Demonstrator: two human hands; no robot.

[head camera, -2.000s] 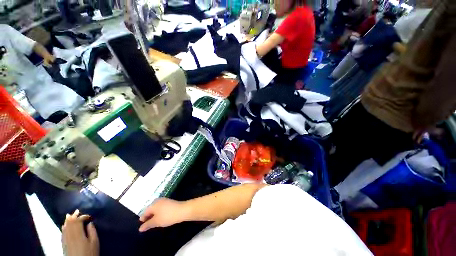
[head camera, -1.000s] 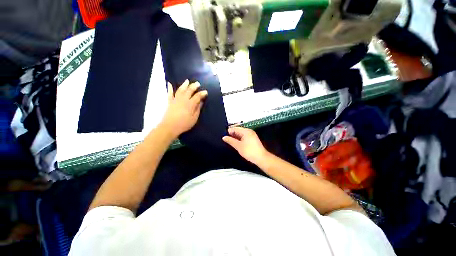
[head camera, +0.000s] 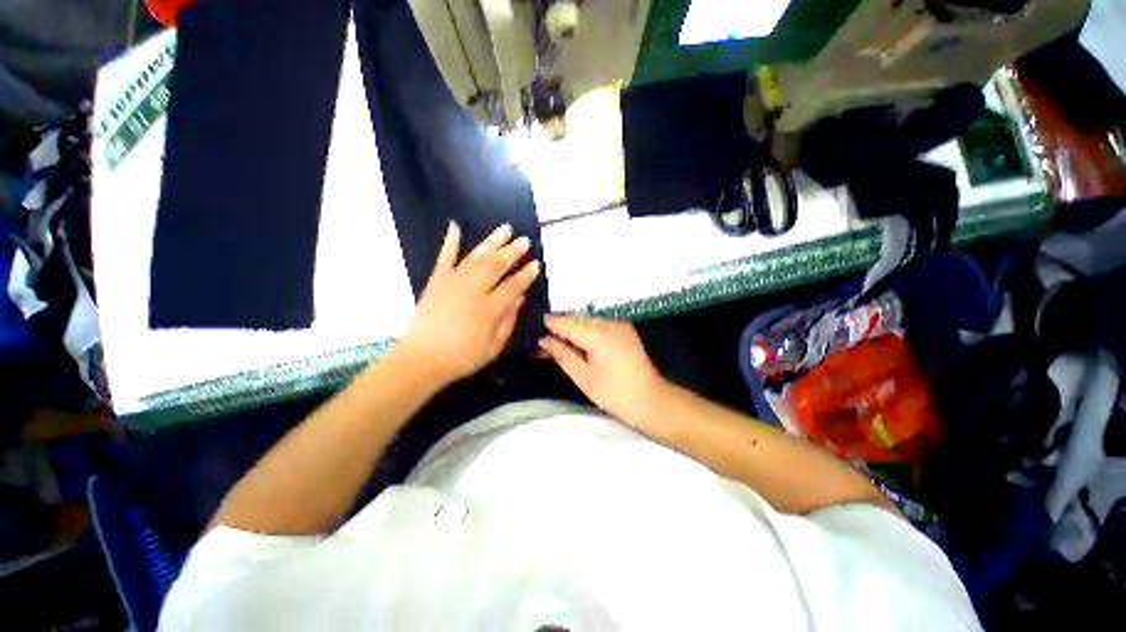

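A long dark fabric panel (head camera: 451, 161) runs from the back, left of the lit needle area, down over the table's front edge. My left hand (head camera: 475, 303) lies flat on it near that edge, fingers spread. My right hand (head camera: 605, 364) pinches the panel's right edge at the table front between thumb and fingers. The presser foot and needle (head camera: 543, 117) of the cream machine head are beyond my hands; their contact with the cloth is unclear. A second dark panel (head camera: 241, 173) lies flat at the left. Small dark pieces (head camera: 679, 148) lie right of the needle.
Black-handled scissors (head camera: 756, 201) lie beside the small pieces. A crumpled dark cloth bundle (head camera: 883, 154) is farther right. Below the white table (head camera: 692, 253), a blue bin (head camera: 756, 370) holds bottles and a red-orange bag (head camera: 864, 395). Fabric offcuts (head camera: 1080, 432) are at far right.
The view has swung from the right down onto the table and come closer. My left hand has moved nearer the table's front edge. My right hand still holds the panel's edge.
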